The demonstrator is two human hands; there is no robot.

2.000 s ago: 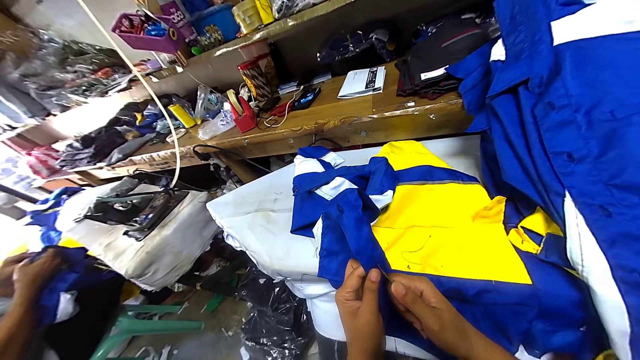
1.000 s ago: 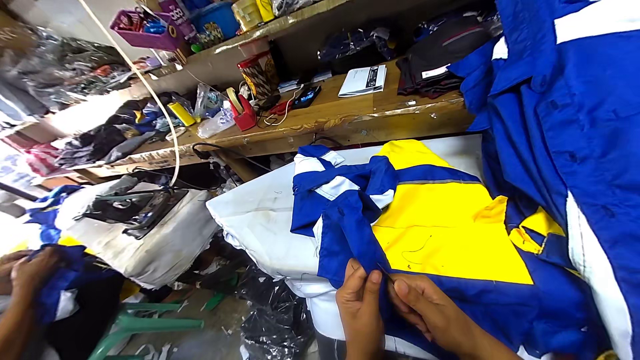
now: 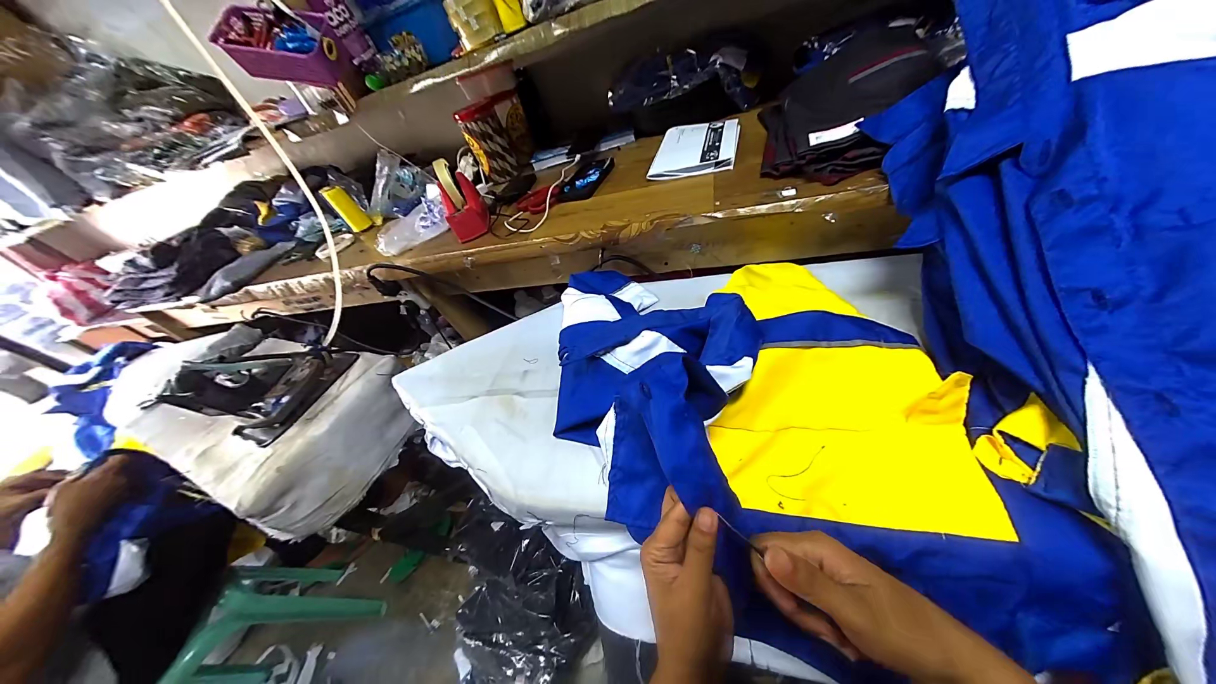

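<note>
A blue, yellow and white garment (image 3: 855, 408) lies spread on a padded table with a white cloth cover (image 3: 484, 408). At its lower edge my left hand (image 3: 686, 579) pinches the blue fabric between thumb and fingers. Just right of it, my right hand (image 3: 836, 589) has thumb and forefinger closed on a small dark thing, too small to name; a thin dark line runs from there toward my left fingertips. Loose threads (image 3: 793, 475) lie on the yellow panel. Another blue and white garment (image 3: 1092, 237) hangs at the right.
A wooden shelf (image 3: 608, 223) behind holds a red tape dispenser (image 3: 464, 209), a white booklet (image 3: 695, 150) and folded dark clothes (image 3: 845, 104). At the left, an iron (image 3: 294, 389) rests on another padded table; a person's hands (image 3: 81, 494) hold blue fabric near a green plastic stool (image 3: 256, 608).
</note>
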